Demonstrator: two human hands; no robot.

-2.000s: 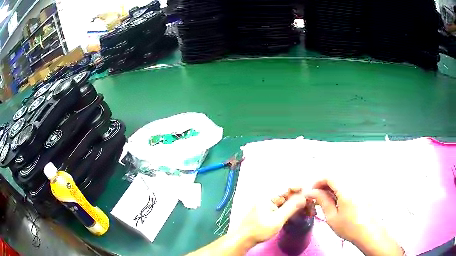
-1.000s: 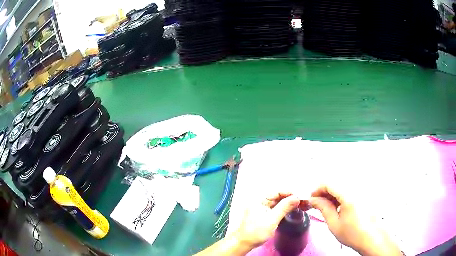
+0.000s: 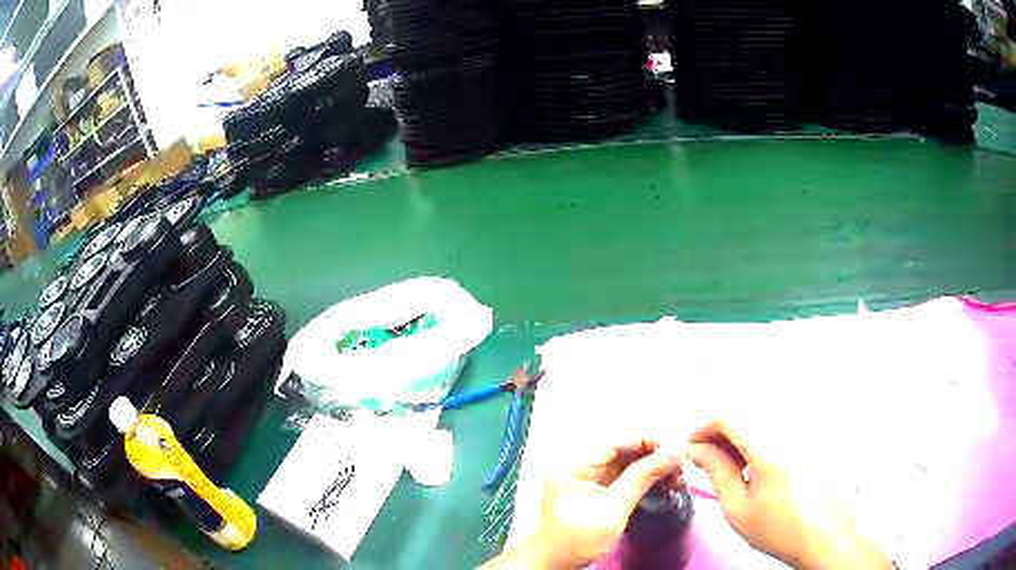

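Observation:
A short dark squat bottle (image 3: pixel 657 523) stands on the pink mat (image 3: pixel 713 367), which glares white, at the lower middle. My left hand (image 3: pixel 596 501) is beside the bottle's left, thumb and fingertips pinched together above its top. My right hand (image 3: pixel 763 490) is at its right, with thumb and forefinger pinched close to the left fingertips. A tiny part seems to be between the fingertips, but it is too small and glared to identify. The fingers hide the bottle's top.
Blue-handled cutters (image 3: pixel 507 423) lie at the mat's left edge. Left of them are a plastic bag with green boards (image 3: pixel 384 345), loose dark wires on white paper (image 3: pixel 334 479), a yellow bottle (image 3: pixel 184 479) and stacked drum pads (image 3: pixel 134 323). Black stacks (image 3: pixel 535 78) line the bench's back.
The hands have stayed over the dark bottle, the fingertips shifting slightly and sitting a little lower in view. The view has tilted a little, so the bench things appear lower.

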